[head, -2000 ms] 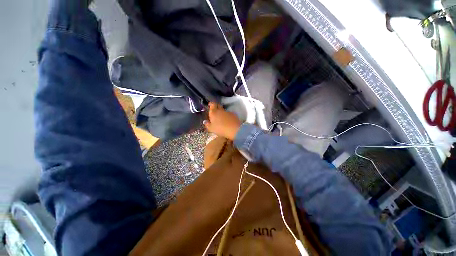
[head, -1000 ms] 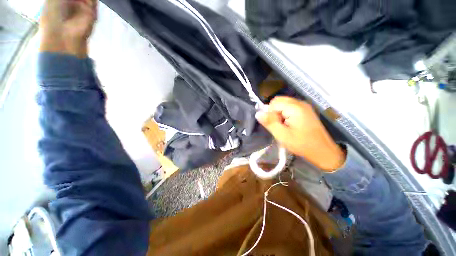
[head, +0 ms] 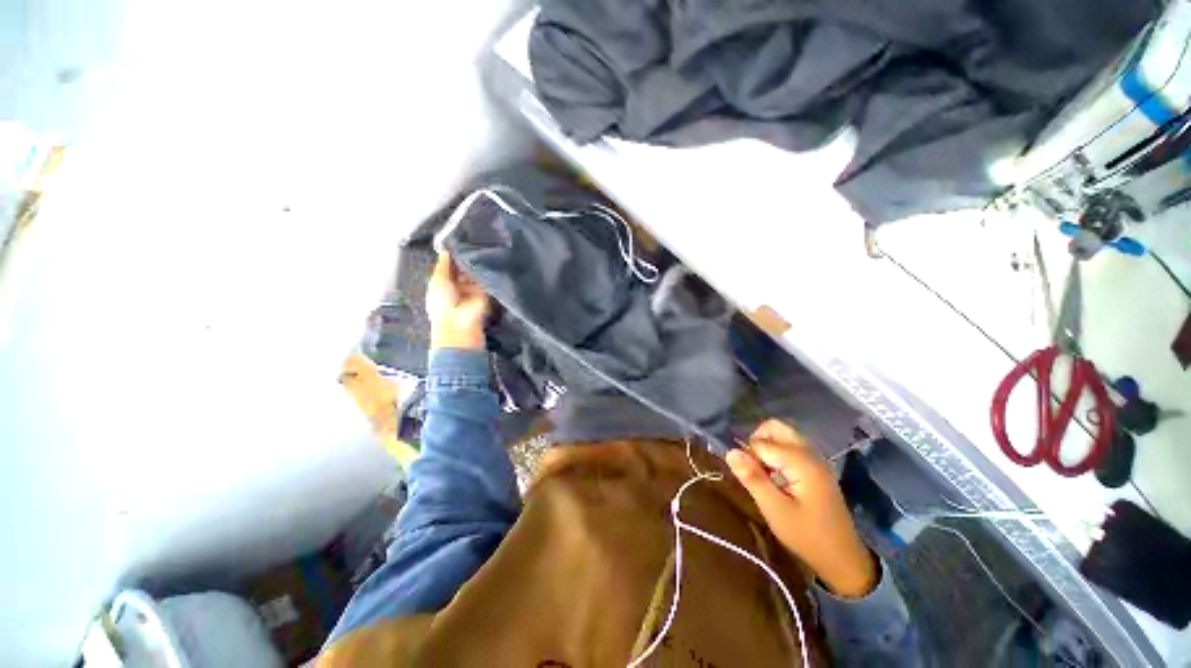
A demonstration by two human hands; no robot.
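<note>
A dark grey garment (head: pixel 562 287) hangs in front of me over my lap, between my two hands. My left hand (head: pixel 456 303) holds its edge at the upper left, the fingers partly hidden by the cloth. My right hand (head: pixel 799 502) pinches the lower right end of the same edge, which runs in a straight line between the hands. A narrow white cord (head: pixel 618 232) comes out near my left hand and lies in a loose loop over the top of the cloth.
More dark grey cloth (head: pixel 771 65) lies heaped on the white table (head: pixel 745 183). Red-handled scissors (head: pixel 1053 410) lie at the right, below the machine's metal parts (head: pixel 1084 196). A black flat item (head: pixel 1144 561) lies near the ruler-marked table edge (head: pixel 901 431). A pale wall is at left.
My left hand has come down from the upper left onto the garment edge. My right hand has moved lower right and now pinches cloth. The white cord lies loose, no longer pulled taut.
</note>
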